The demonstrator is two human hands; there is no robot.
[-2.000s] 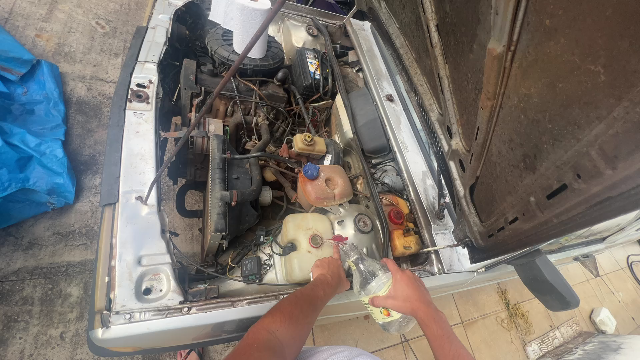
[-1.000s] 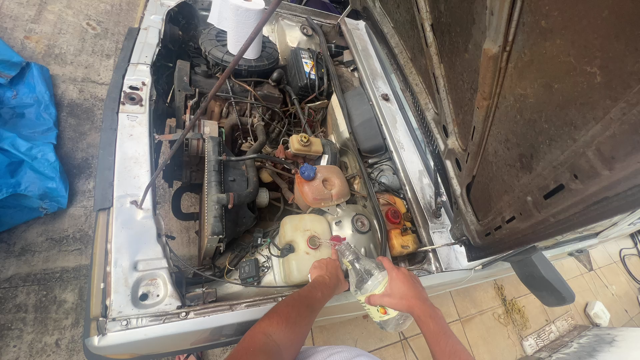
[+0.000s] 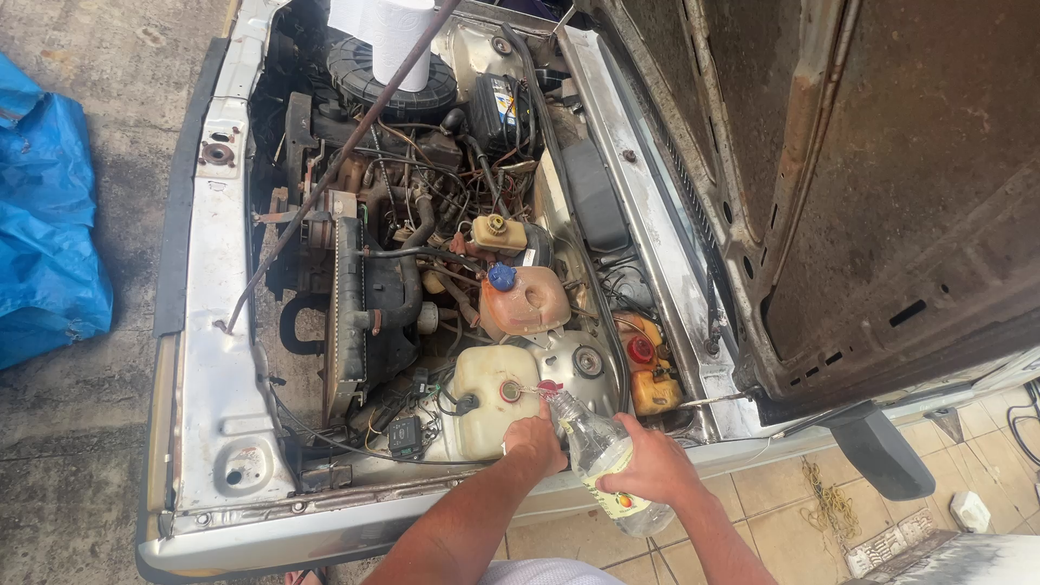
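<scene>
My right hand is closed around a clear plastic bottle with a yellowish label, tilted with its neck toward the upper left. A thin stream of clear liquid runs from its mouth to the round opening of a whitish plastic reservoir. My left hand is at the reservoir's right edge, fingers bent, beside the bottle's neck; whether it grips anything is unclear. A red cap shows at the bottle's mouth. Just behind stands a brownish coolant expansion tank with a blue cap.
A rusty prop rod crosses the engine bay. The raised hood fills the right side. A paper towel roll stands on the round air filter housing. The radiator is left of the reservoir; a blue tarp lies on the ground.
</scene>
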